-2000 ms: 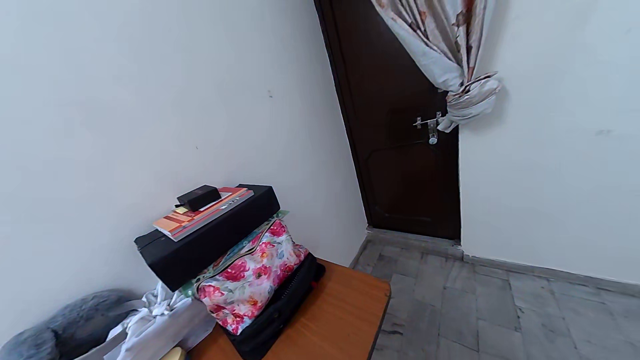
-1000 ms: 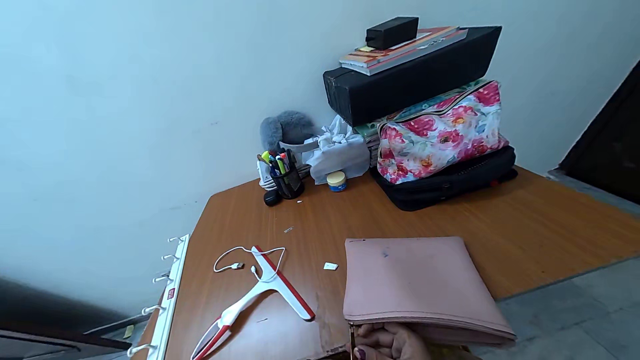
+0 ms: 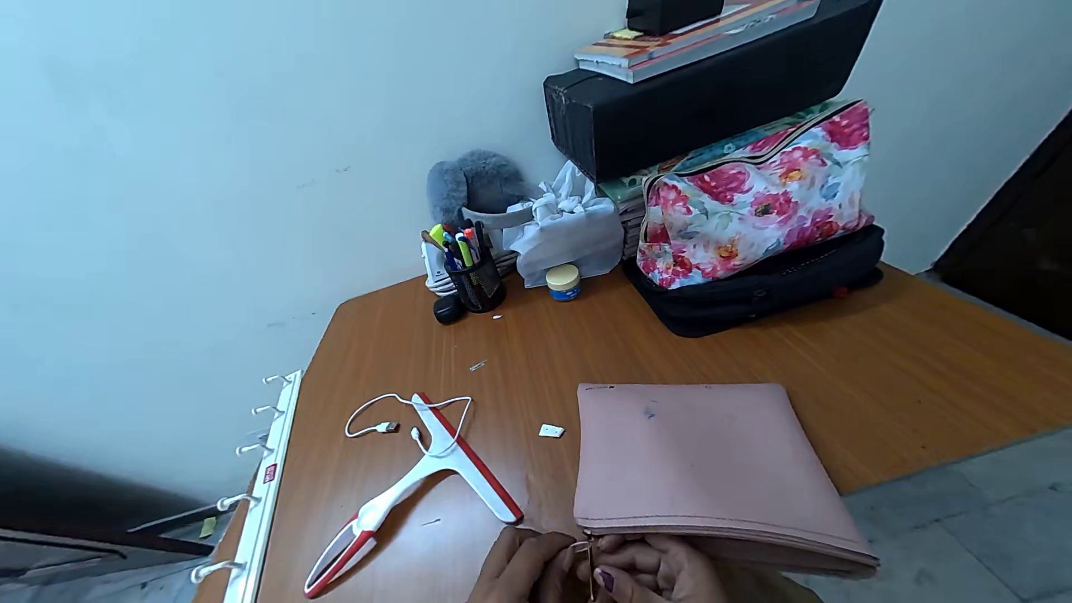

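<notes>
A pink zippered pouch (image 3: pixel 695 461) lies flat on the wooden table, its zip edge toward me. My left hand (image 3: pixel 523 565) is at the pouch's near left corner, its fingers closed by a thin cord or loop at the zip pull (image 3: pixel 590 561). Right beside it, my right hand (image 3: pixel 649 569) pinches around the same pull, its fingers partly under the pouch edge. Left of the pouch lie a white and red squeegee (image 3: pixel 444 461), a white USB cable (image 3: pixel 368 431) lying partly over it, and a small white piece (image 3: pixel 551 430).
Against the wall stand a mesh pen holder (image 3: pixel 475 285), a small jar (image 3: pixel 564 283), a light grey bag (image 3: pixel 569 234) and a floral pouch (image 3: pixel 762 197) on a black bag (image 3: pixel 754 301). A black box (image 3: pixel 712 92) carries books. A white hook rail (image 3: pixel 268 494) runs along the left edge.
The view has swung from the door and wall to the table. One second ago only one hand showed at the pouch's near corner; now both hands are there.
</notes>
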